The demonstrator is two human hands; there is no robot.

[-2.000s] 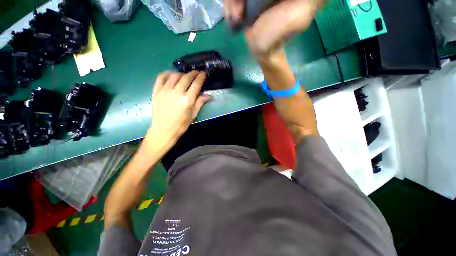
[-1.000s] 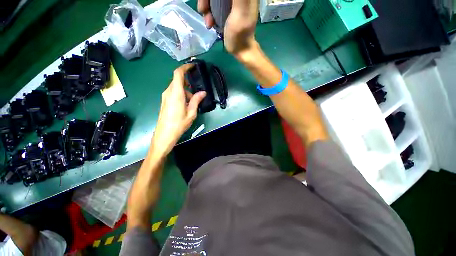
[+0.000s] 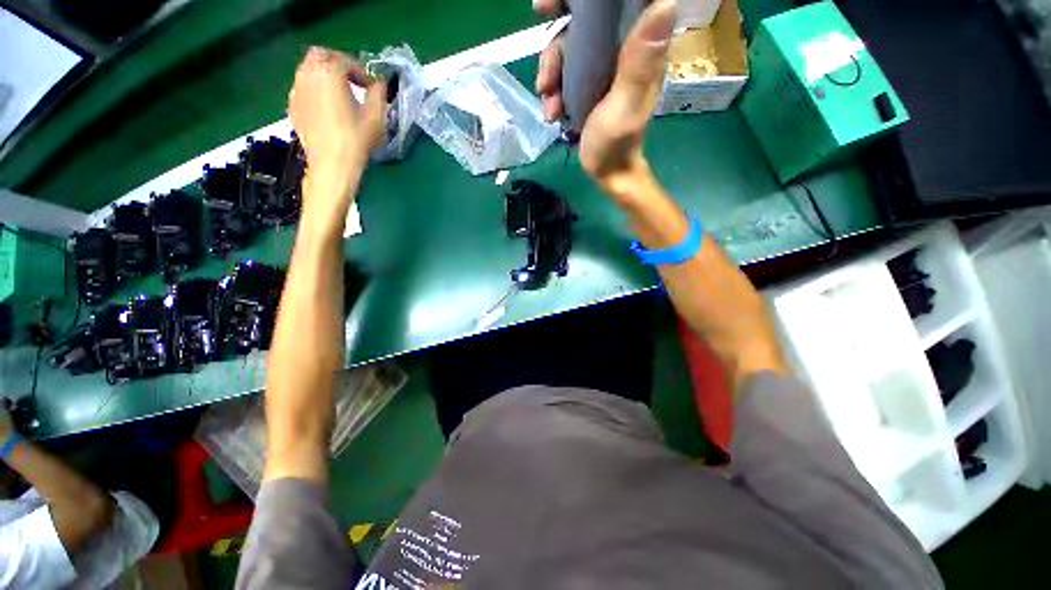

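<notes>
A black device housing [image 3: 539, 233] lies alone on the green bench mat, in front of me. My right hand [image 3: 617, 110] is wrapped around the thick grey electric screwdriver [image 3: 588, 58], above and to the right of the housing. The screwdriver's upper end is cut off by the picture's top edge. My left hand [image 3: 337, 110] is at the crumpled plastic bag [image 3: 403, 101], its fingertips at the bag's left side by a dark part; whether they hold anything cannot be told. A second clear parts bag [image 3: 484, 115] lies between the hands.
Black housings [image 3: 194, 317] stand in two rows at the left. An open carton [image 3: 705, 69] and a green box unit [image 3: 821, 92] stand at the back right. A white foam tray [image 3: 910, 392] with black units is at my right. Another person's arm [image 3: 58, 478] shows at lower left.
My left hand has let go of the housing and moved up and left to the crumpled bag. The housing now lies free on the mat. My right hand still holds the screwdriver.
</notes>
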